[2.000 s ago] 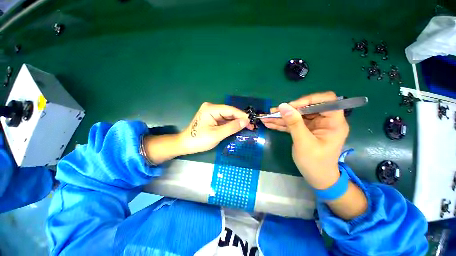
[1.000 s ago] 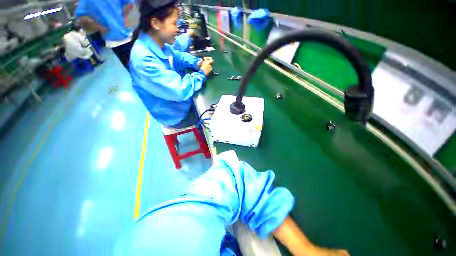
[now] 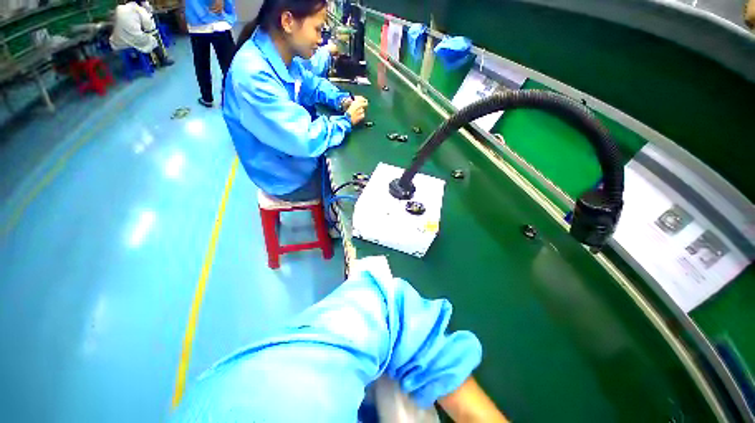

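My left forearm comes out of the blue sleeve at the bottom centre, and its hand is cut off by the lower edge. My right hand is out of the picture. Nearest in front is the white equipment box point(image 3: 389, 221) on the green bench point(image 3: 497, 306). A black disc-like unit point(image 3: 415, 207) lies on its top. The black ribbed gooseneck arm point(image 3: 530, 101) rises from the box and curves right to a wide nozzle point(image 3: 594, 221). Several small black units lie along the bench, one point(image 3: 529, 231) right of the box.
A person in a blue smock point(image 3: 286, 116) sits on a red stool point(image 3: 295, 235) left of the bench, hands together over it. Another person stands behind. A rail with printed sheets point(image 3: 679, 231) runs along the bench's far side. Blue floor with a yellow line lies left.
The view has swung from the work pad, where my hands held a black part and tweezers, to the left along the line. Since one second ago my left hand has dropped out below the frame.
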